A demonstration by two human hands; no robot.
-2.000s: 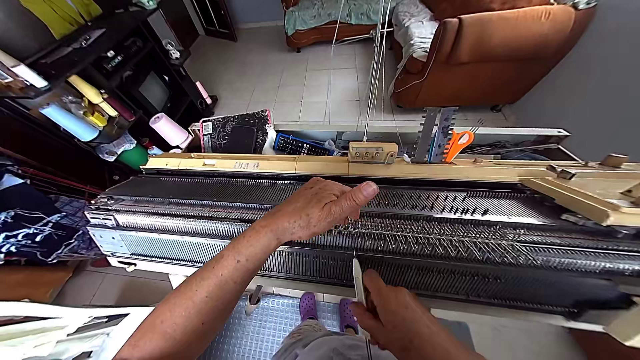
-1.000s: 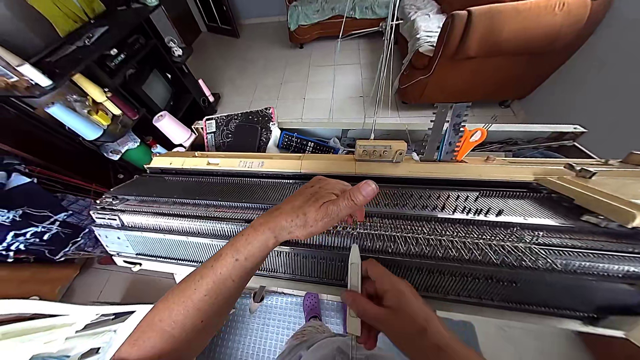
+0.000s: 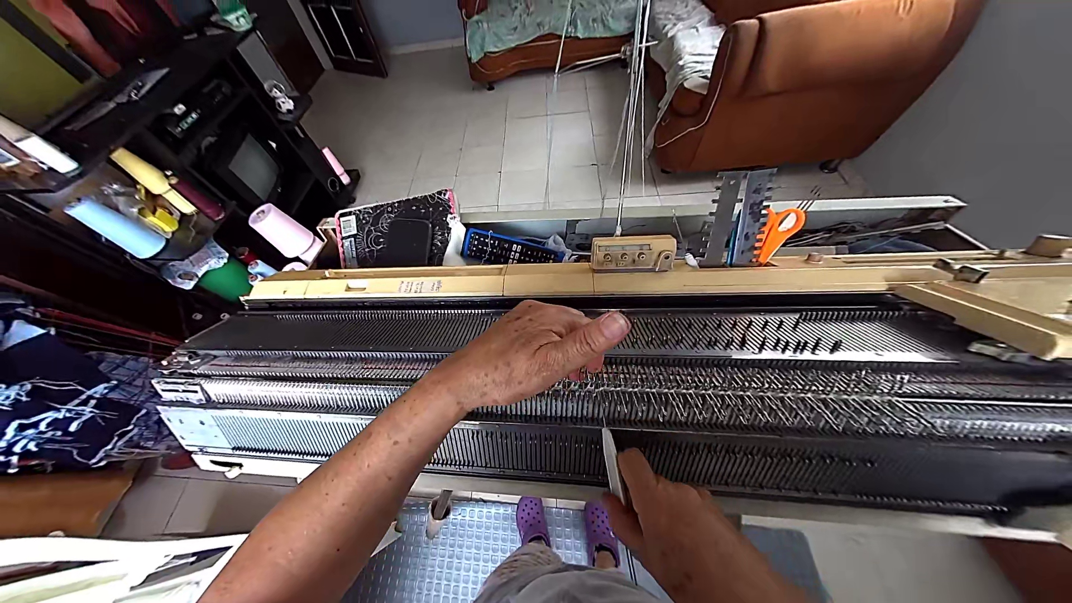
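A double-bed knitting machine [image 3: 318, 435] spans the view, with rows of metal needles [image 3: 737, 402] crossing between its two beds right of centre. My left hand [image 3: 536, 352] rests over the upper bed, fingers curled down and thumb pointing right; what its fingertips hold, if anything, is hidden. My right hand [image 3: 670, 511] grips a white-handled tool [image 3: 613, 461], its thin tip pointing up at the needles of the lower bed. Several black needle butts [image 3: 796, 345] stand out on the upper bed to the right.
Behind the beds are a beige tension unit [image 3: 633, 254], orange scissors [image 3: 780, 234], toothed metal combs [image 3: 737, 218] and a blue-edged remote control [image 3: 511, 248]. Yarn cones [image 3: 283, 230] stand at the left. A beige carriage arm [image 3: 988, 318] lies over the right end. White yarns hang at top centre.
The white-handled tool in my right hand has gone from upright to tilted, and that hand has turned with it. My left hand has stayed at about the same spot over the upper bed.
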